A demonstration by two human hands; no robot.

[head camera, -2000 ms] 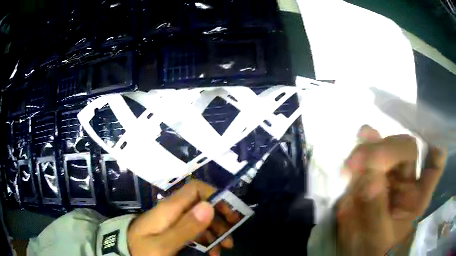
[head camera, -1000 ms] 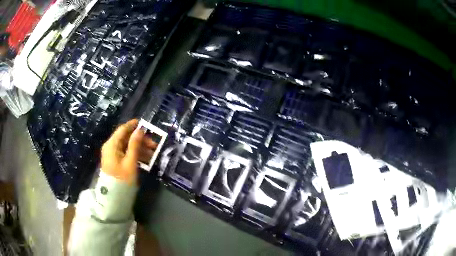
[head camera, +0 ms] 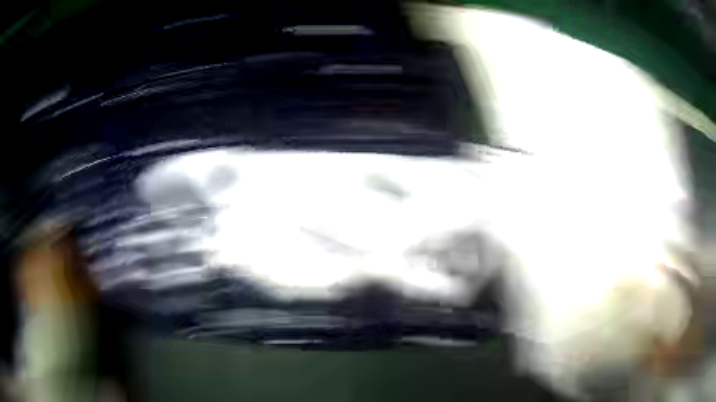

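The view is strongly blurred. White die-cut sheets (head camera: 330,220) lie across the front part of the dark glossy blister tray (head camera: 259,94); their openings are smeared. A large bright white sheet pile (head camera: 581,118) stands right of the tray. My left hand (head camera: 51,263) is a blurred shape at the left edge, over the tray's left side; its fingers and any held part cannot be made out. My right hand (head camera: 667,334) is a faint blurred shape at the lower right, by the white pile; its grip cannot be made out.
A dark green bench surface (head camera: 314,373) runs along the front below the tray. Green surface also shows at the upper right, behind a pale edge (head camera: 691,114).
The view has swung back right from the left tray pile to the white sheets. My left hand now shows farther left in the picture; my right hand has come into view.
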